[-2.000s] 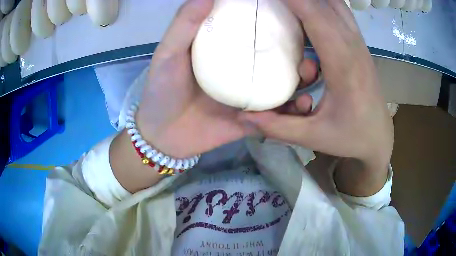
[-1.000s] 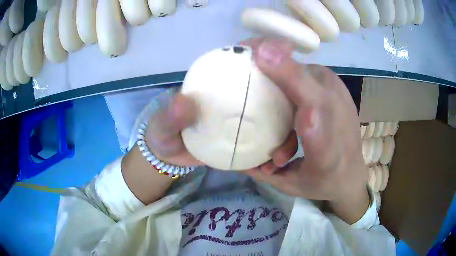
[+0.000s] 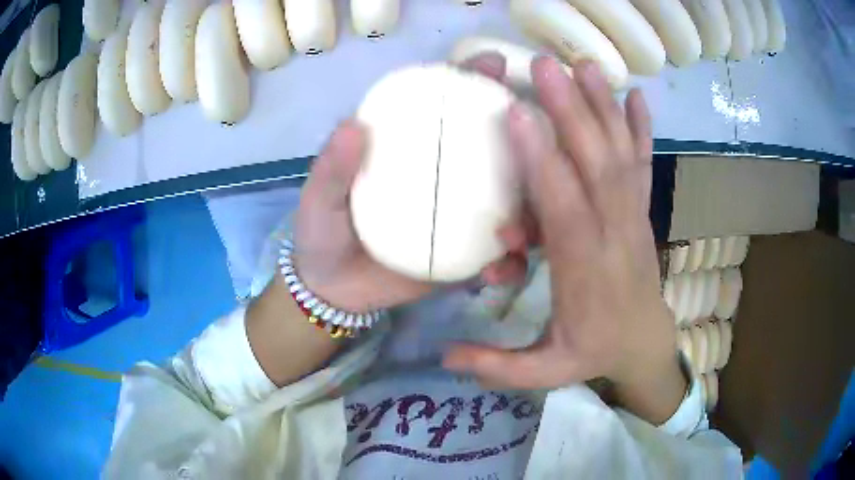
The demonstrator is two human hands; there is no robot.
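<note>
Two cream housing half-shells (image 3: 403, 178) are held edge to edge as one round body, with a thin dark seam running top to bottom. My left hand (image 3: 347, 225), with a beaded bracelet, holds the body from its left side and below. My right hand (image 3: 595, 253) is at the body's right side, its fingers spread and blurred, thumb apart below. Fingertips show at the body's lower right edge; which hand they belong to is hard to tell. The inside of the shells is hidden.
Rows of cream half-shells (image 3: 222, 66) lie on the white-grey sheet (image 3: 291, 108) ahead, with one lying behind the held body. An open carton (image 3: 745, 192) with packed shells is at the right. A blue stool (image 3: 94, 277) stands at the left.
The round body has moved up slightly since a second ago, and its dark marks no longer show. My right hand has opened from gripping its right side to spread fingers.
</note>
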